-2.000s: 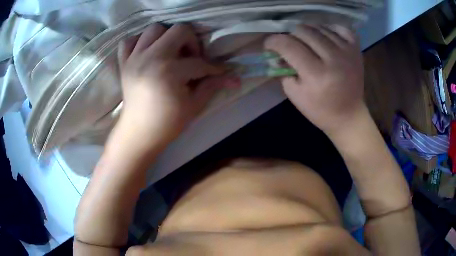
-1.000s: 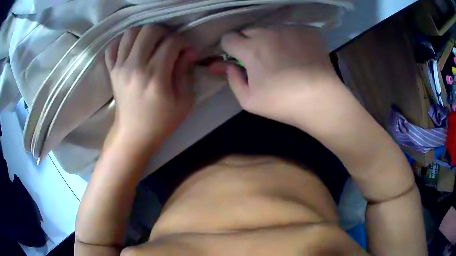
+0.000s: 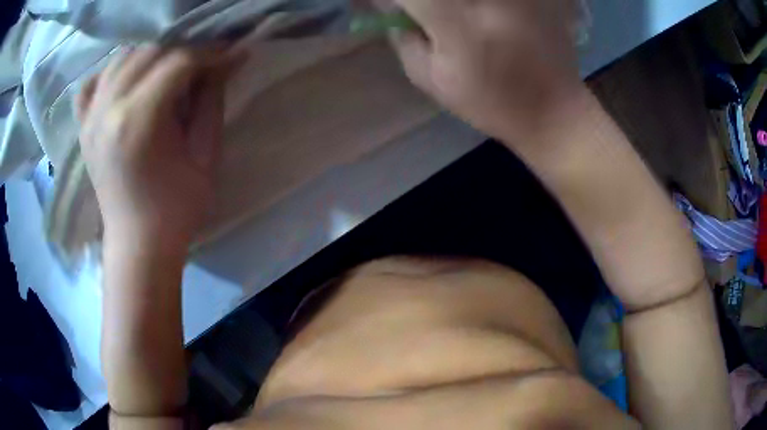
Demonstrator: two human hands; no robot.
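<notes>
The beige garment [image 3: 311, 117] lies across the table, with a broad flat panel showing between my hands and bunched folds at the upper left. My left hand [image 3: 147, 134], blurred, is curled on the cloth at the left, with its fingertips closed on a fold. My right hand [image 3: 496, 63] is over the garment's upper right part, cut off by the top edge of the picture. It holds the thread snips [image 3: 383, 22], whose green handle shows at its fingers. The blades cannot be made out.
The white table edge [image 3: 277, 281] runs diagonally in front of my body. Dark cloth [image 3: 34, 353] hangs at the left. At the right are a brown wooden surface [image 3: 656, 126], striped purple-white cloth [image 3: 719, 231] and part of a red object [image 3: 762, 231].
My left hand has moved left and my right hand up and right. The fanned garment edges between them have given way to a flat panel. The snips' green handle shows more.
</notes>
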